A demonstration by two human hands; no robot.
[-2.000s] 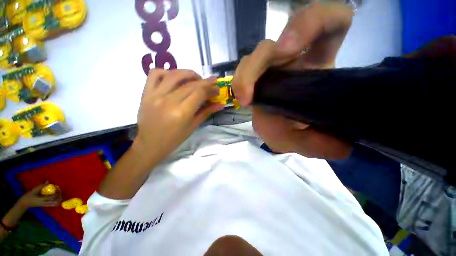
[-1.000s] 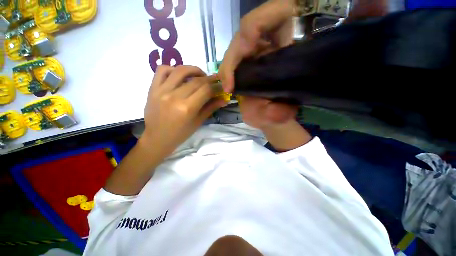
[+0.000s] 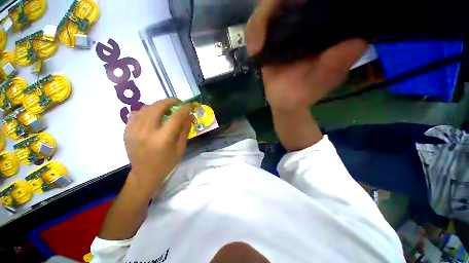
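Observation:
My left hand [image 3: 157, 138] is at the bench's near edge, its fingers on a yellow plastic housing [image 3: 204, 116] with a green circuit board and a small silver part. The housing lies at the bench edge, partly hidden by my fingers. My right hand [image 3: 303, 72] is raised at the upper right, blurred, gripping the thick black electric screwdriver [image 3: 329, 25]. The driver is cut off by the top edge and its bit cannot be made out. It is apart from the housing.
Assembled units [image 3: 47, 93] lie in rows on the left of the white bench [image 3: 97, 128]. The screw feeder [image 3: 221, 51] stands right of the purple lettering. A blue bin [image 3: 419, 69] is far right, with a black cord before it. A red-bottomed, blue-rimmed parts bin [image 3: 77, 226] is lower left.
The view has turned. My right hand and the screwdriver have moved up and away from the housing, towards the feeder. More of the housing now shows beside my left fingers.

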